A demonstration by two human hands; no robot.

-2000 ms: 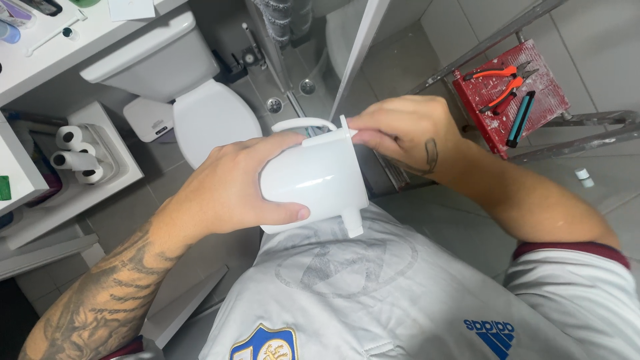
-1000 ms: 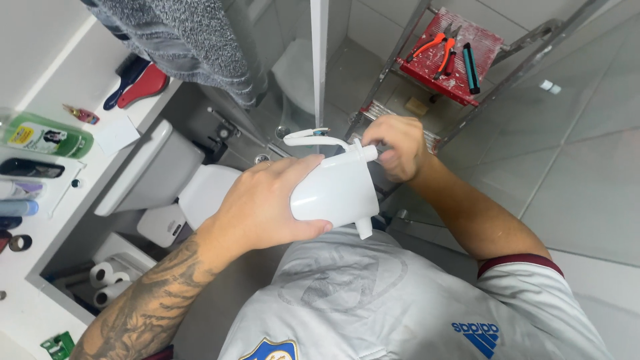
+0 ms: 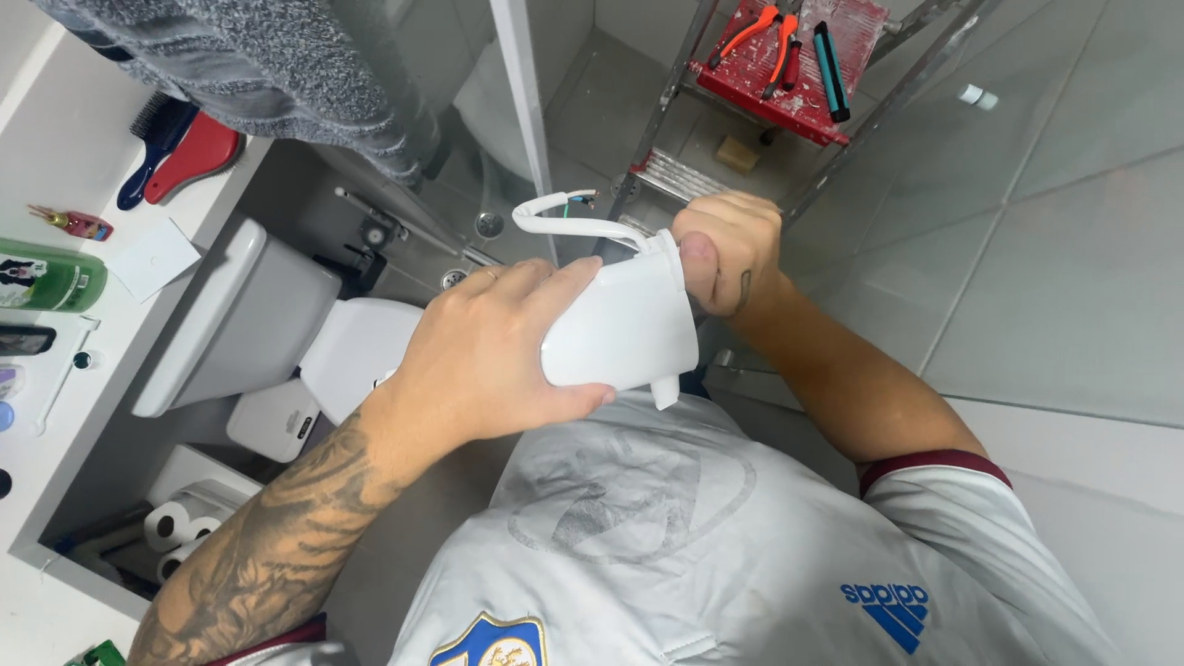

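A white plastic electric shower head unit (image 3: 624, 324) lies on its side in front of my chest. My left hand (image 3: 504, 342) is wrapped around its body, thumb below and fingers on top. At its right end my right hand (image 3: 731, 252) is closed against the rim, fingers curled; what they pinch there is hidden. From the top near that end a white sheathed cable (image 3: 573, 225) curves leftward, ending in bare-tipped coloured wires. A short white spout (image 3: 664, 390) sticks out from the underside.
A paint-spattered red stepladder top (image 3: 803, 65) holds orange-handled pliers (image 3: 745, 37) and a teal utility knife (image 3: 831, 72). A glass shower door edge (image 3: 523, 102) stands beyond my hands, with a grey towel (image 3: 268, 74) hanging nearby. At left are a toilet (image 3: 356, 347) and a counter with hairbrushes (image 3: 194, 157).
The view has shifted, bringing the towel and counter into sight. My right hand has gone from pinching at the rim with extended fingers to a curled grip there; my left hand keeps its hold.
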